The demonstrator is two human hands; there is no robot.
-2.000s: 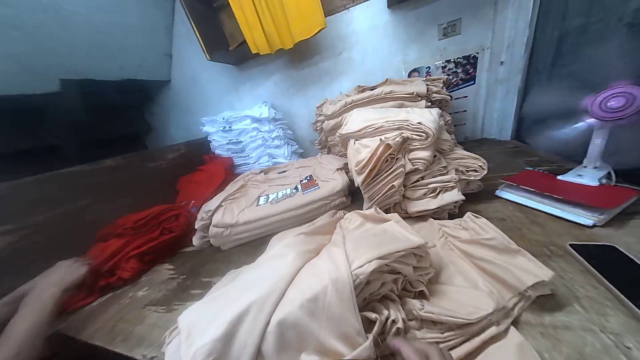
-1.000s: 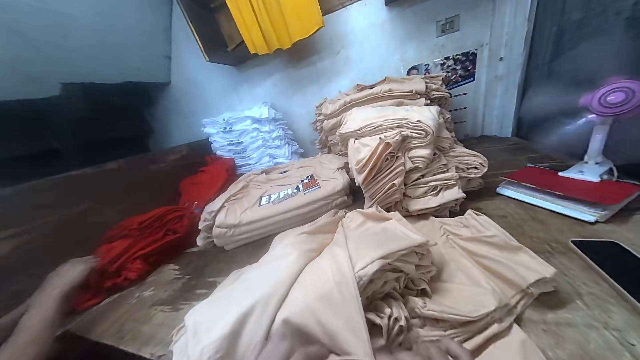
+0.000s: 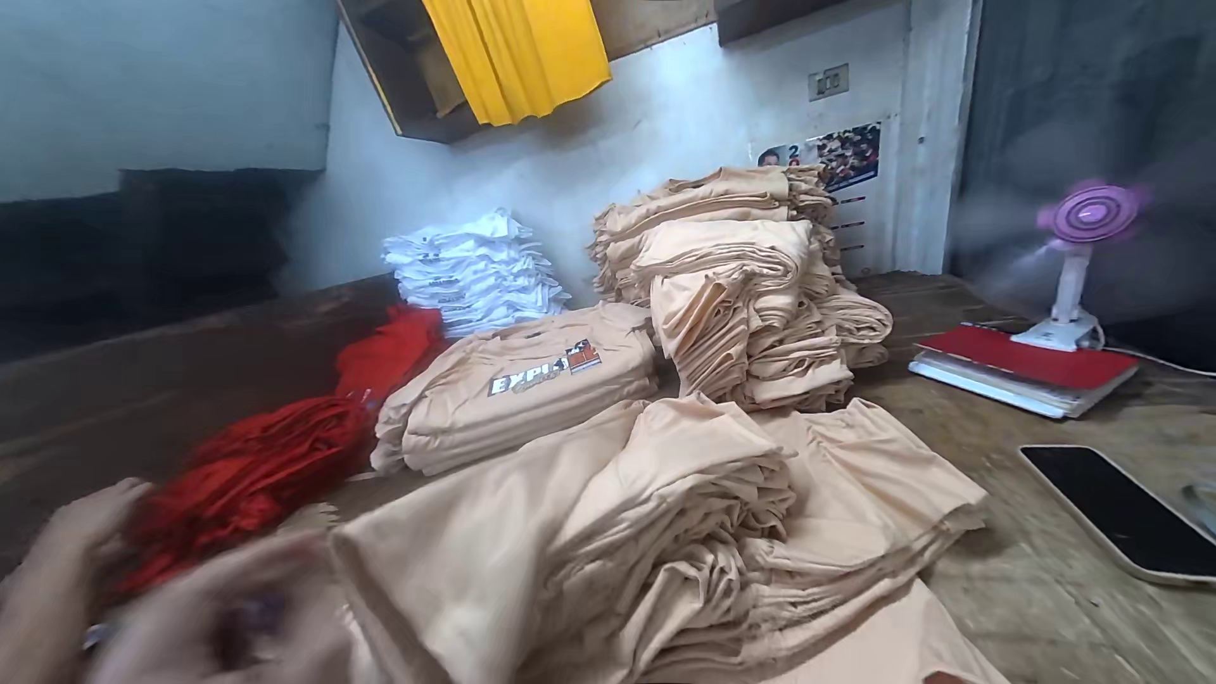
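Observation:
Several beige garments (image 3: 665, 532) lie in a loose, folded heap in the foreground. At lower left, a blurred beige garment part (image 3: 247, 608) is in motion; what seem to be my left hand's fingers (image 3: 312, 519) show at its upper edge, too blurred to tell their grip. Only a sliver of my right hand (image 3: 944, 678) shows at the bottom edge, against the beige cloth. Behind the heap lies a neat stack of beige shirts (image 3: 532, 389) with a printed top one. Another person's hand, apparently, (image 3: 90, 518) rests by the red garments (image 3: 266, 456) at left.
Tall folded beige stacks (image 3: 731, 256) and a white garment stack (image 3: 475, 275) stand at the back. On the wooden table's right side are a phone (image 3: 1121, 508), a red folder (image 3: 1026, 356) on papers and a small purple fan (image 3: 1092, 223). Yellow cloth (image 3: 522, 57) hangs above.
The foreground cloth's left part has shifted and spread toward the lower left, with blur. My hands, both at the bottom centre a second ago, have moved apart. The other person's hand stays by the red garments.

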